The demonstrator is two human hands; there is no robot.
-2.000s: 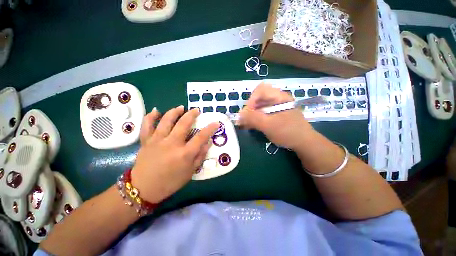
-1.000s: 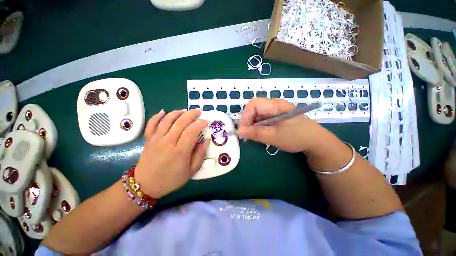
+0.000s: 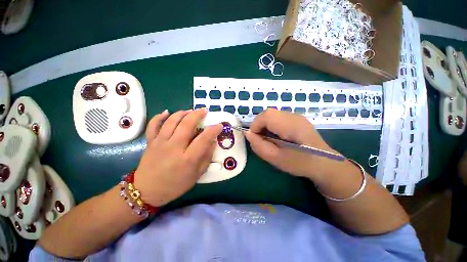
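Note:
A cream plastic cover lies flat in front of me, with a red-copper oblong window and a round detail showing. My left hand rests over its left part and presses it down, hiding that side. My right hand grips slim tweezers. The tips point left and reach the top of the oblong window; whether they hold anything is too small to tell. A white strip with two rows of dark openings lies just behind the cover, partly under my right hand.
A second cream cover lies at the left. Stacked covers sit at the far left, more covers at the right. A cardboard box of white rings stands behind the strip, with white strips beside it. Loose rings lie nearby.
The tweezers have swung from slanting up and right to slanting down and right, with the tips at the oblong window. My left hand stays on the cover. The upper cover has left the top edge.

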